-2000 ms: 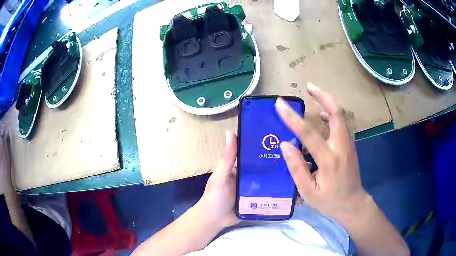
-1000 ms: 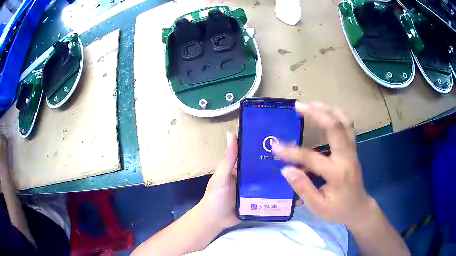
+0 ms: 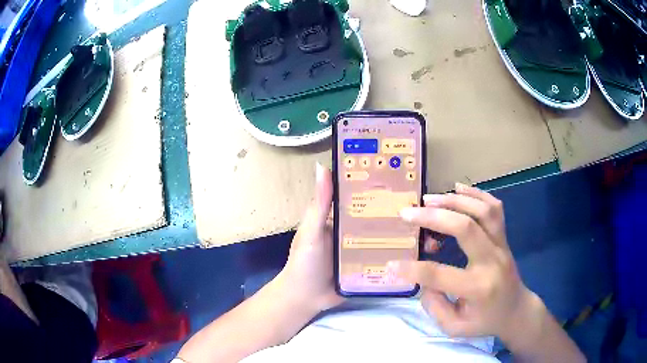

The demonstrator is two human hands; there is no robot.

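Note:
My left hand (image 3: 312,248) holds a smartphone (image 3: 378,227) upright over my lap, thumb along its left edge. The screen is lit with a pale page of buttons. My right hand (image 3: 475,259) is at the phone's lower right, fingers apart, with fingertips over the screen; whether they touch it I cannot tell. A green housing (image 3: 305,117) with a black insert (image 3: 301,60) inside lies just beyond the phone, its rounded, pale-rimmed end towards me. Two bright dots show near that end.
The housing lies on a cardboard mat (image 3: 454,113). More green housings (image 3: 553,88) sit at the right, and others (image 3: 89,96) on the left board (image 3: 128,156). A white object (image 3: 408,6) is cut off at the top. A red stool (image 3: 135,305) and another person's arm (image 3: 13,294) are lower left.
The phone screen has changed from a blue page with a clock icon to a pale page of buttons. My right hand has moved down the phone. The bench view has shifted slightly upwards.

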